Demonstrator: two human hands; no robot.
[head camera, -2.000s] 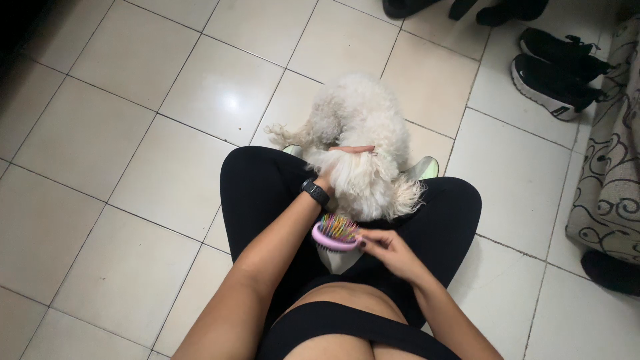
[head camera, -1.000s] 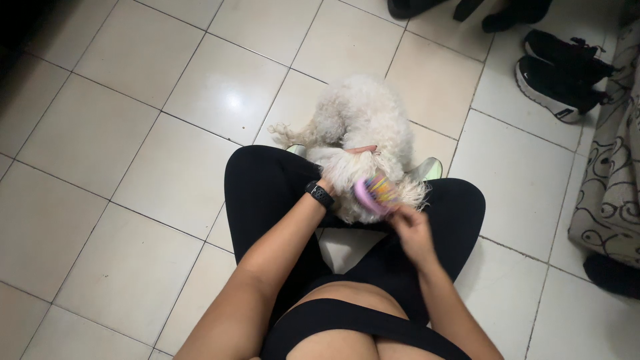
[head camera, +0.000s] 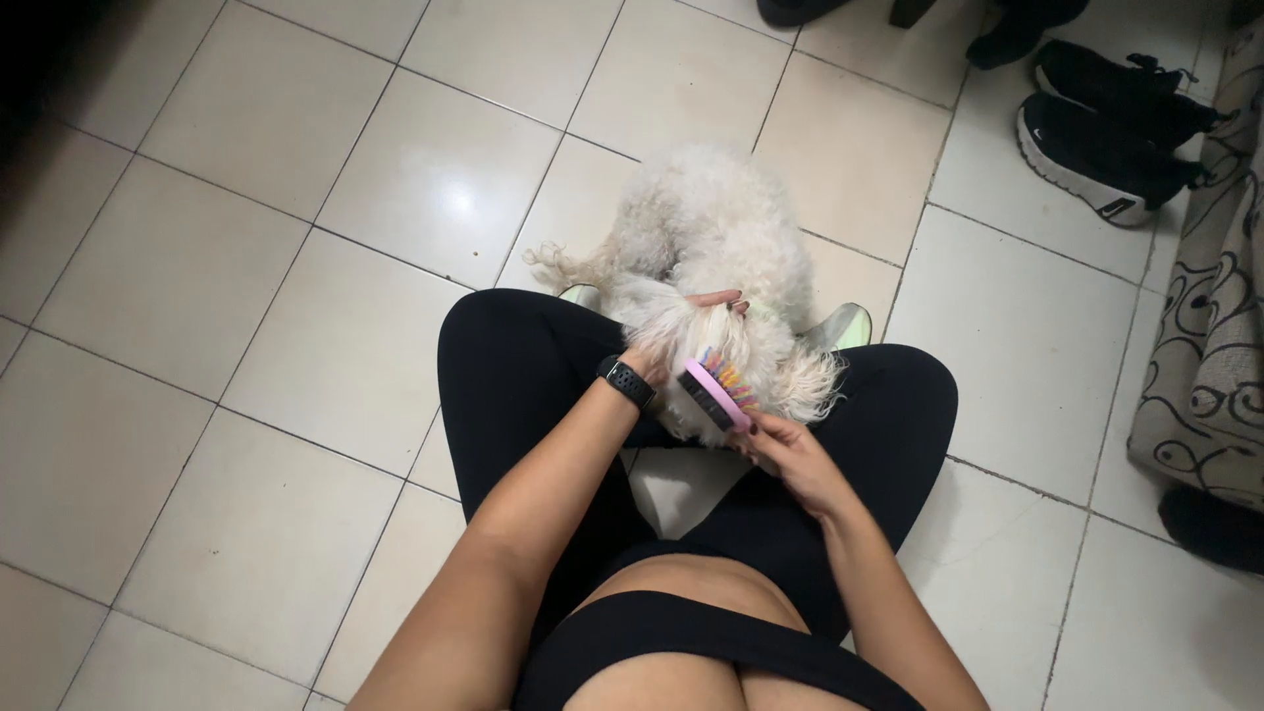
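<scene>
A curly-haired white dog (head camera: 731, 227) is on the tiled floor between my bent legs, its head end toward me. My left hand (head camera: 654, 357), with a dark watch at the wrist, lies against the dog's fur; hair covers most of it, and a few fingertips show past the fur. In my right hand (head camera: 785, 446) is a pink two-sided pet brush (head camera: 718, 393). Its colourful pins face the dog's head fur and its dark bristles face back toward me. The brush is at the fur; how firmly it touches cannot be told.
Black sneakers with pale soles (head camera: 1096, 158) stand at the upper right, beside a patterned fabric cover (head camera: 1200, 395). More dark footwear (head camera: 1022, 30) lies at the top edge. A dark object (head camera: 1213, 528) is at the right edge. Light floor tiles (head camera: 306, 336) surround my legs.
Two seconds ago the brush was nearer my lap, below the dog's head; it has since moved up to the head fur. My left hand has stayed on the dog.
</scene>
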